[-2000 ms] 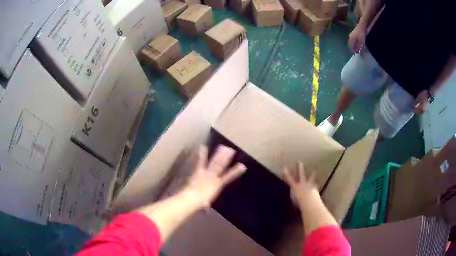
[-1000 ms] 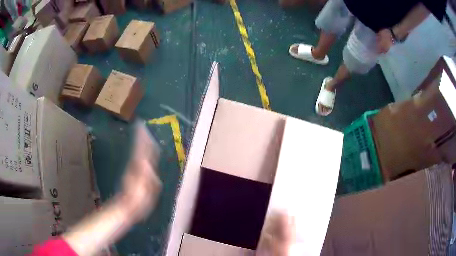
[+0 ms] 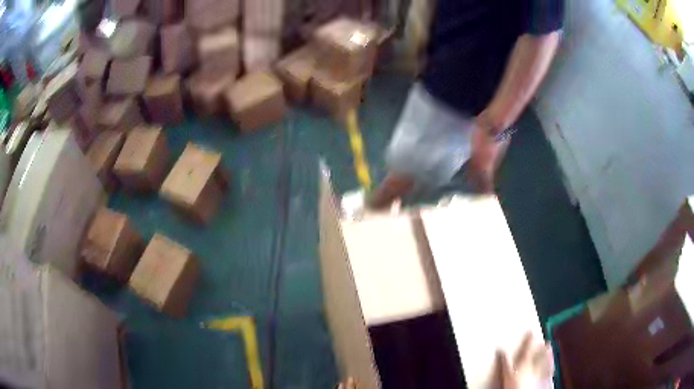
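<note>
The open master carton (image 3: 396, 266) stands in front of me with its flaps up and a dark inside. My right hand (image 3: 526, 365) lies on the bright right flap at the bottom of the head view, fingers apart and blurred. Only a fingertip or two of my left hand (image 3: 347, 384) shows at the bottom edge, by the left flap; the rest is cut off. Another person's hands are at the far edge of the carton.
Another person (image 3: 475, 83) stands just beyond the carton. Several small brown boxes (image 3: 163, 273) sit on the green floor at left. Large cartons (image 3: 65, 330) stand at lower left. A brown carton (image 3: 609, 342) in a green crate is at lower right.
The other person has come up to the carton's far side. My left hand has moved from over the floor to the bottom edge. The view has tilted up.
</note>
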